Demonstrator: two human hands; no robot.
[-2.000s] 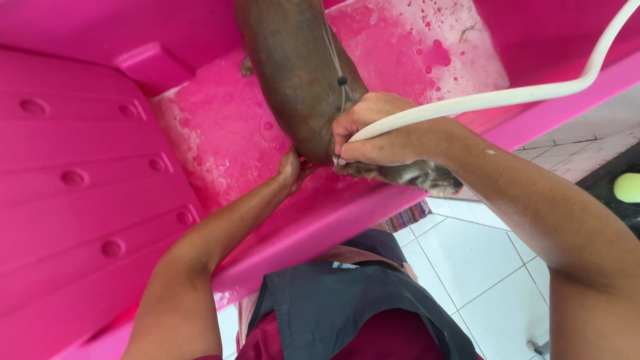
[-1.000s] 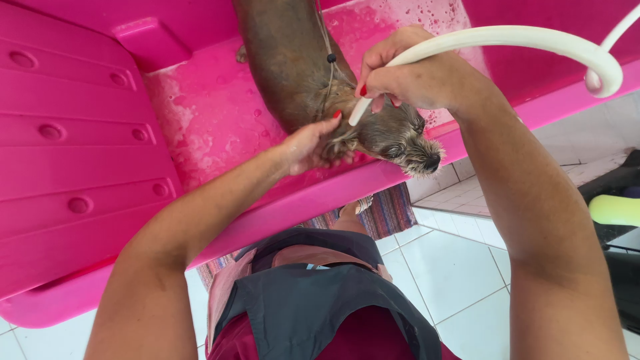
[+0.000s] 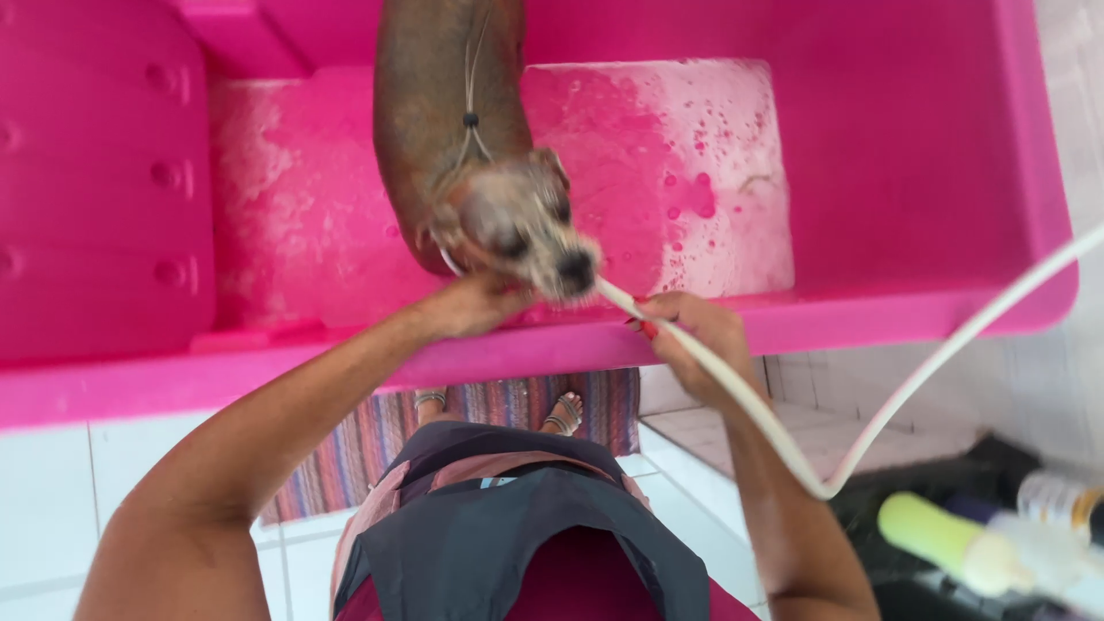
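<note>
A wet brown dog (image 3: 453, 78) stands in a pink plastic tub (image 3: 914, 155), its blurred head turned toward me over the near rim. Around its neck runs a thin cord with a dark slider (image 3: 470, 120). My left hand (image 3: 483, 304) is under the dog's chin; its fingertips are hidden by the head, so its grip is unclear. To the right of the muzzle, my right hand (image 3: 694, 332) holds a white hose (image 3: 750, 397) near its end. The hose's tip is partly hidden behind the muzzle.
The tub's near rim (image 3: 862, 329) crosses below my hands. A studded pink panel (image 3: 103, 190) rises at left. A striped mat (image 3: 509, 401) lies on the white tiled floor. Lower right, a yellow-green bottle (image 3: 927, 526) and other bottles sit by a dark surface.
The dog's head has turned to face me. My right hand has moved with the hose from the dog's neck to beside its muzzle. My left hand has gone from the neck to beneath the chin.
</note>
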